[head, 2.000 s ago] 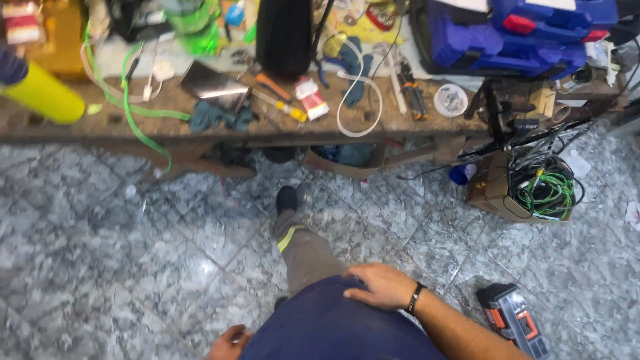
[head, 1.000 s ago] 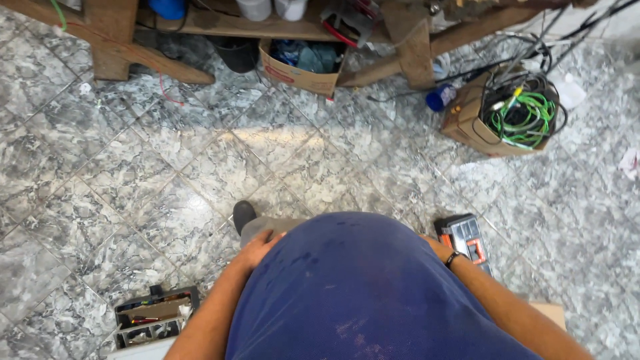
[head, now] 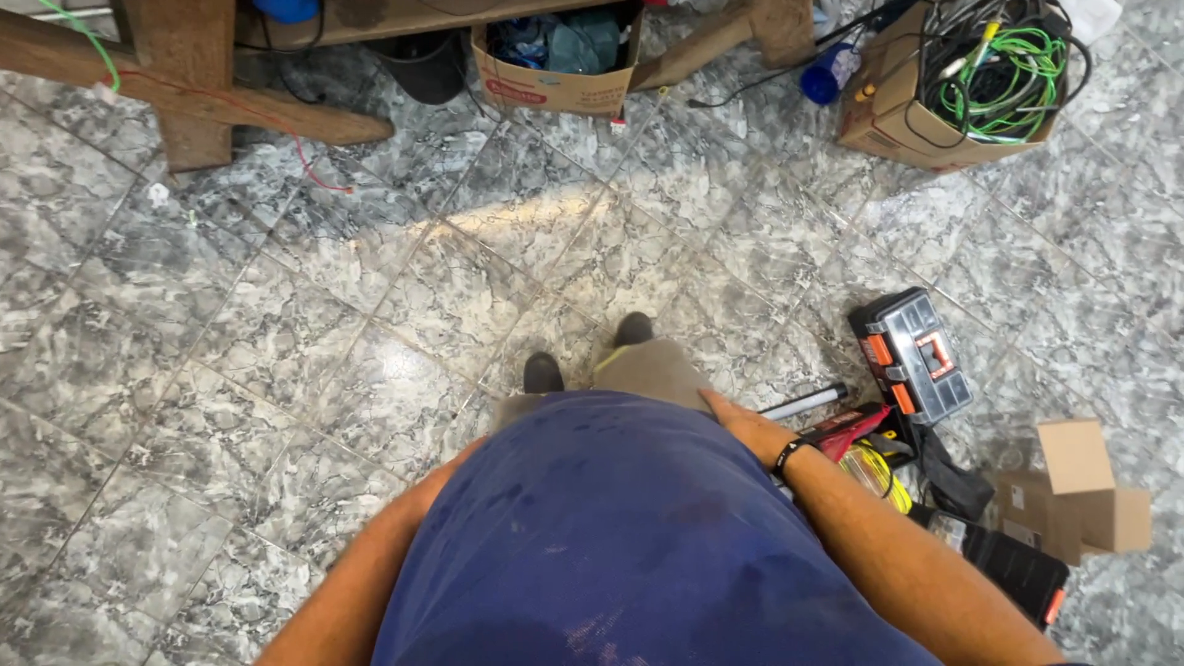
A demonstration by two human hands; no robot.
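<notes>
My right hand [head: 747, 427], a black band at its wrist, rests against my trouser leg at the edge of my blue shirt [head: 620, 536]; its fingertips are partly hidden. Of my left hand [head: 453, 470] only the back edge shows beside the shirt, the fingers out of sight. Right of my right hand lie a light bar with black ends [head: 805, 401], a red item [head: 846, 430], a coil of yellow cable [head: 874, 474] and a toolbox with orange latches [head: 911, 356]. My dark shoes [head: 543, 373] stand on the tiled floor.
A wooden trestle leg [head: 190, 83], a dark bucket [head: 425, 67] and a cardboard box of blue items [head: 555, 88] are at the top. A carton of coiled cables [head: 888, 120] stands top right. An open cardboard box [head: 1036, 504] and a black case [head: 1013, 564] lie lower right.
The view has swung down and away from the cluttered bench. Both shoes show now, where one showed before. My left hand has slipped mostly out of sight behind the shirt.
</notes>
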